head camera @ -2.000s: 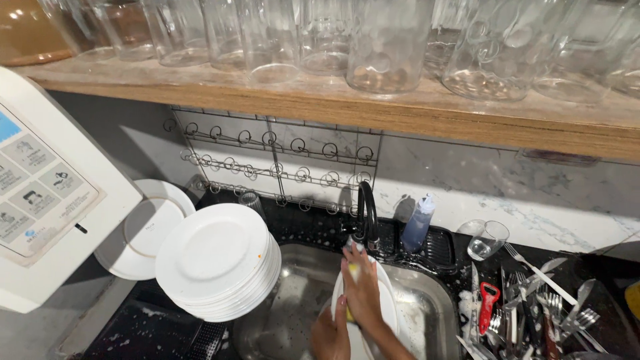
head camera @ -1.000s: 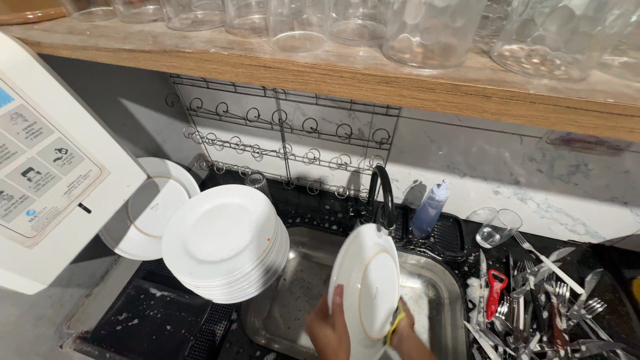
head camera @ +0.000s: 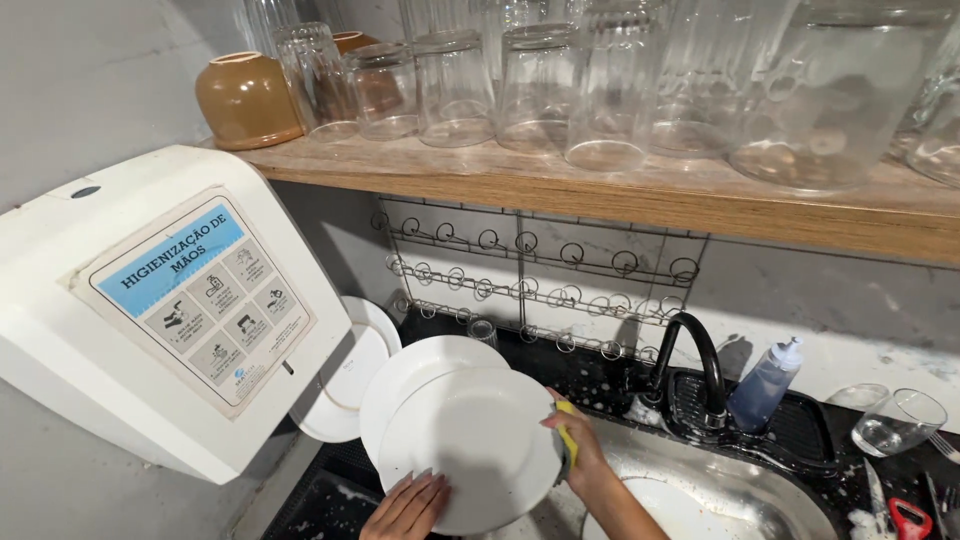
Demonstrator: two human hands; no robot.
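A white plate (head camera: 480, 442) is held between both hands, over the left edge of the sink and overlapping the stack of white plates (head camera: 420, 367). My left hand (head camera: 409, 506) has its fingers on the plate's lower left rim. My right hand (head camera: 577, 442) grips the right rim, with a yellow and dark sponge (head camera: 568, 439) pinched against it. Another white plate (head camera: 667, 510) lies in the steel sink (head camera: 780, 499), partly hidden by my right forearm. The black faucet (head camera: 694, 360) arches behind the sink.
A white wall dispenser (head camera: 300, 300) juts out at left. The wooden shelf (head camera: 600, 191) holds upturned glasses overhead. A squeeze bottle (head camera: 765, 382), a tilted glass (head camera: 896, 424) and cutlery with a red-handled tool (head camera: 909, 517) sit right. Another plate (head camera: 352, 375) leans behind the stack.
The plate in my hands has moved left from above the sink to the plate stack. The sponge shows at its right rim. The view has swung left.
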